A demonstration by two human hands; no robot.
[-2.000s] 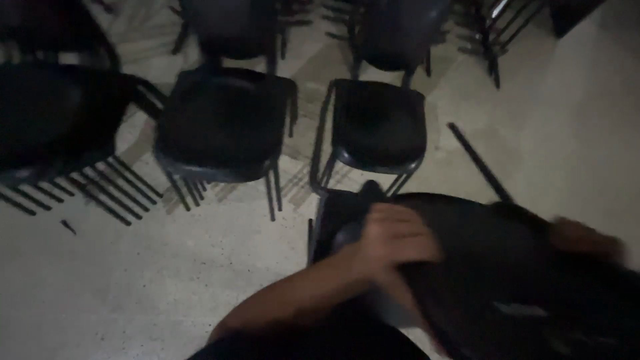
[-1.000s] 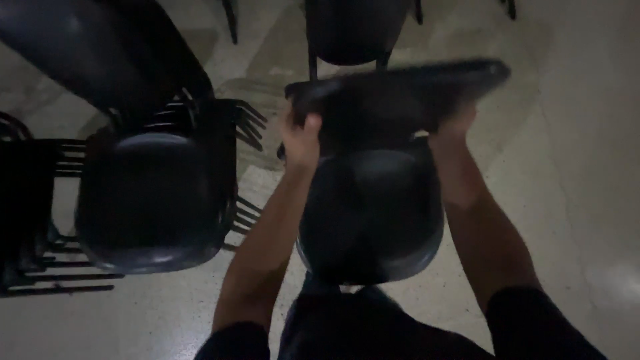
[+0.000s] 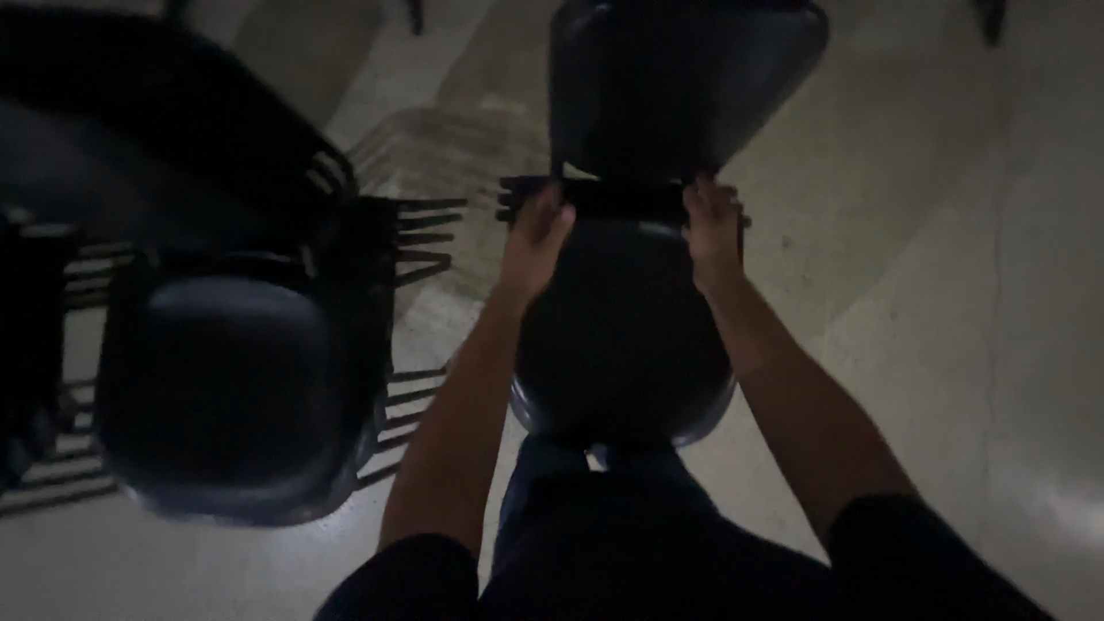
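Observation:
A stack of black chairs stands right in front of my legs, its top seat [image 3: 625,336] facing up and its backrest [image 3: 681,86] at the top of the view. My left hand [image 3: 539,233] is at the rear left corner of that seat, by the foot of the backrest, thumb apart from the fingers. My right hand [image 3: 714,228] is at the rear right corner, on or close to the frame. Dim light and blur hide whether the fingers close round the frame on either side.
Another stack of black chairs [image 3: 233,397] stands close on the left, its several legs sticking out toward the middle stack. Part of a further stack [image 3: 30,345] shows at the left edge. Dark chair legs [image 3: 990,17] reach in at the top right. The floor is pale and smooth.
A second ago both hands held a chair tilted above the stack; now the top chair sits upright on it, with both hands low at its rear corners.

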